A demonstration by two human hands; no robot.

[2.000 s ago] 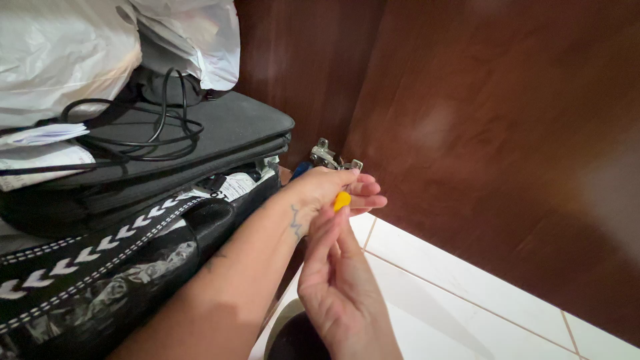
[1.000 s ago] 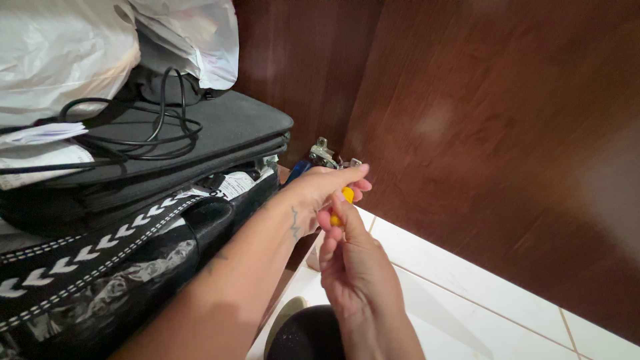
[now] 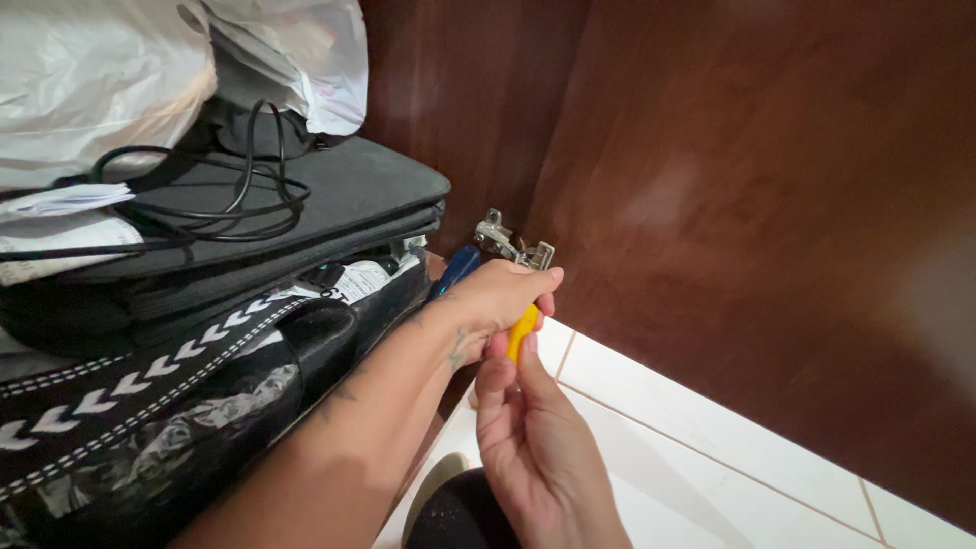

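A small yellow tool handle (image 3: 522,333) lies between my two hands, tilted. My right hand (image 3: 537,427) grips its lower end between thumb and fingertips. My left hand (image 3: 515,293) reaches across from the lower left, its fingers curled behind the upper part of the yellow handle and its thumb pointing right. Just beyond the left hand is a metal cabinet hinge (image 3: 507,238), at the corner between two dark brown wooden panels; its lower part is partly covered by the hand. A blue object (image 3: 457,268) with a rounded end stands left of the hinge.
On the left are a black fabric case (image 3: 366,179) with a black cable (image 3: 244,191), white plastic bags (image 3: 91,84) and a black bag with a chevron-patterned strap (image 3: 160,366). The brown wooden door (image 3: 747,229) fills the right, above white floor tiles (image 3: 671,412).
My right hand has come closer to the left one and shifted its fingers on the yellow handle, of which more shows now. The left forearm has stayed nearly in place.
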